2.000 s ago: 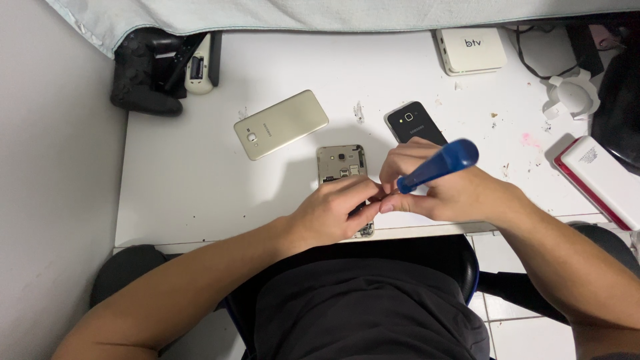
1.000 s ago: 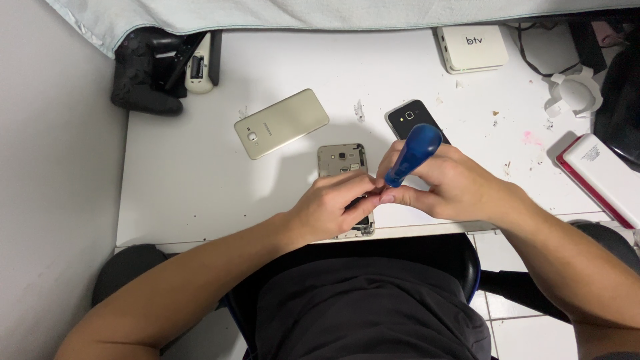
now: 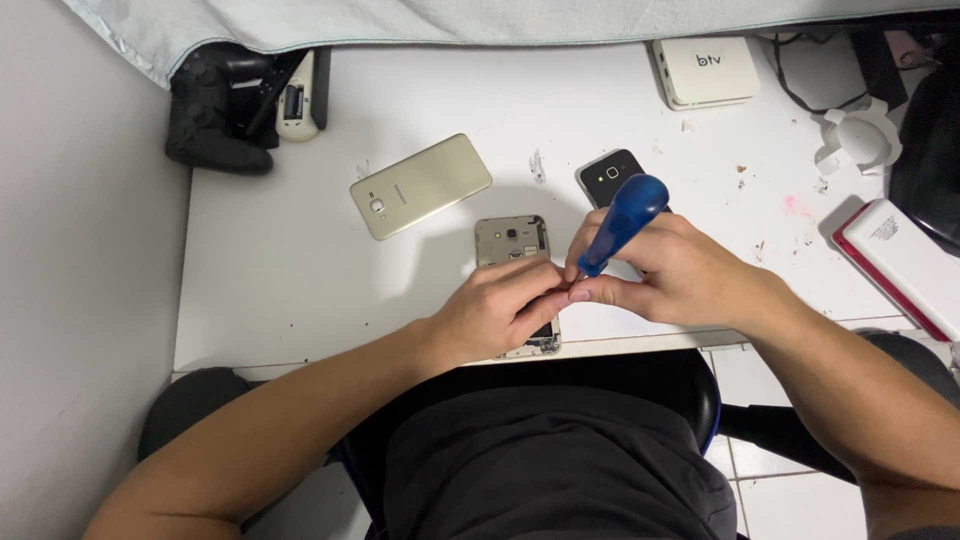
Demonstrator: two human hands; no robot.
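Observation:
An opened smartphone [image 3: 512, 234] lies at the table's front edge with its inner side up, partly covered by my left hand [image 3: 502, 307]. The thumb and fingertips of that hand meet at the phone's right side; what they pinch is too small to make out. My right hand [image 3: 660, 266] holds a screwdriver with a blue translucent handle [image 3: 626, 217], tilted, its shaft pointing down to the left fingertips. The tip is hidden. A gold Samsung phone back cover [image 3: 421, 186] rests to the upper left. A dark phone [image 3: 611, 174] lies partly under the screwdriver and right hand.
Black game controller [image 3: 206, 116] and a remote with an uncovered battery bay [image 3: 298, 101] sit at the back left. A white box [image 3: 706, 71] stands at the back right, near cables and a white plastic holder [image 3: 859, 139]. A white and red device [image 3: 900, 262] lies on the right.
The screwdriver handle has swung from leaning far right to a steeper tilt over the last two seconds. Both hands remain at the opened phone.

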